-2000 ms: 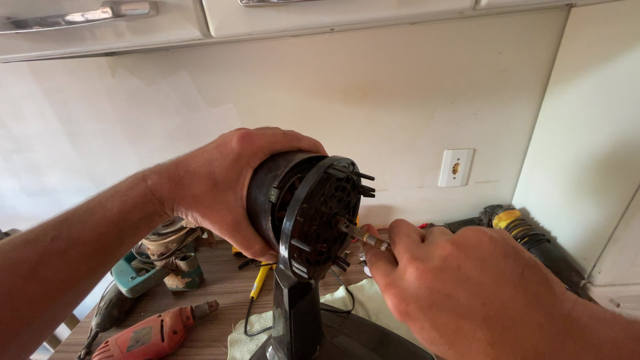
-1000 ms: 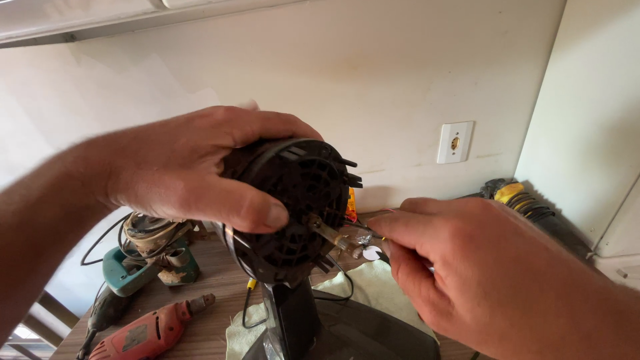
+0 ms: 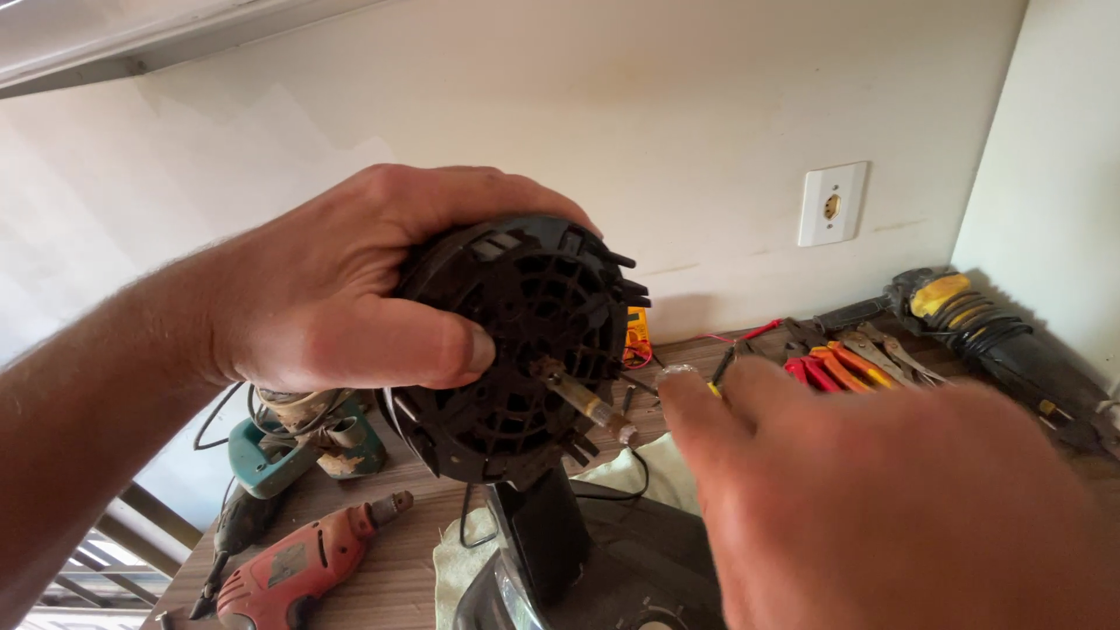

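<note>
My left hand (image 3: 385, 297) grips the round black plastic motor housing (image 3: 525, 350) of an appliance that looks like a fan, its thumb across the slotted face. A worn shaft (image 3: 582, 402) sticks out from the middle of that face. The housing sits on a black stand (image 3: 542, 534) with a dark base (image 3: 647, 560) below. To the right of the shaft, apart from it, my right hand (image 3: 840, 481) has its fingers curled at a small clear-and-metal item (image 3: 678, 372), too blurred to name; part of a tool may be hidden behind the fingers.
A red power drill (image 3: 302, 560) and a teal power tool (image 3: 271, 455) lie at the left. Several pliers (image 3: 849, 363), a yellow multimeter (image 3: 639, 337) and a black-and-yellow tool with a coiled cord (image 3: 971, 324) are at the back right. A pale cloth (image 3: 464, 560) lies under the base.
The housing face has turned more toward the view, and my left thumb has come onto it. My right hand has moved off the shaft, to the right.
</note>
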